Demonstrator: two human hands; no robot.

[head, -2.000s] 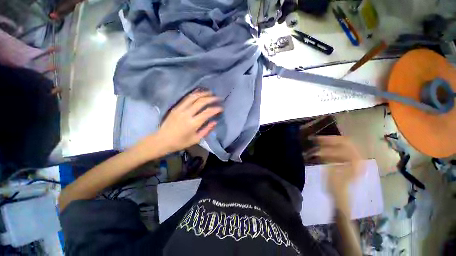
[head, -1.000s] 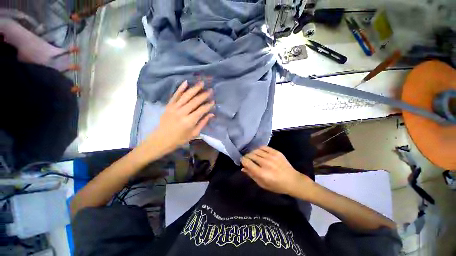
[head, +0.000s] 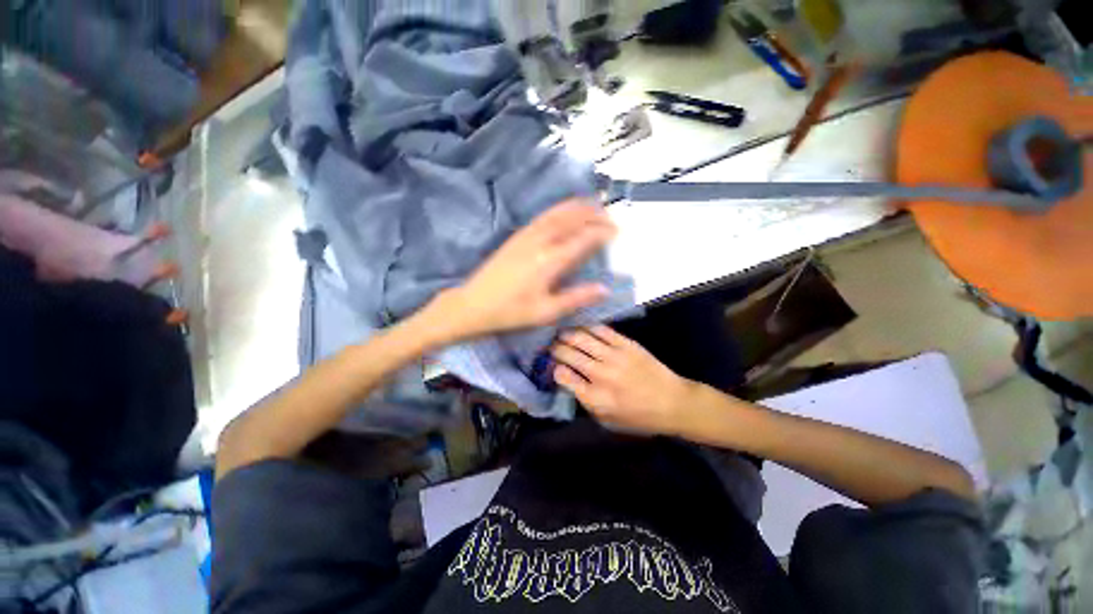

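Grey-blue garment fabric (head: 420, 180) lies heaped on the left of the machine table and runs up to the needle area, its near end hanging over the front edge. My left hand (head: 527, 276) is blurred and lies over the fabric just in front of the needle, fingers spread; its grip cannot be told. My right hand (head: 609, 378) holds the fabric's near end at the table edge, fingers closed on it. The grey binding tape (head: 767, 191) runs taut from the orange reel (head: 959, 180) to the needle area. The presser foot (head: 575, 114) is blurred in glare.
Black snips (head: 698, 109) lie behind the tape. Beyond are a blue and orange tool (head: 770, 50), a yellow item (head: 822, 17) and a brown-handled tool (head: 820, 106). Another person's pink sleeve (head: 72, 240) is at the left. Scraps lie on the floor at right.
My right hand came in from the right and took hold of the fabric's near end. My left hand moved right, towards the needle. The view has shifted and tilted.
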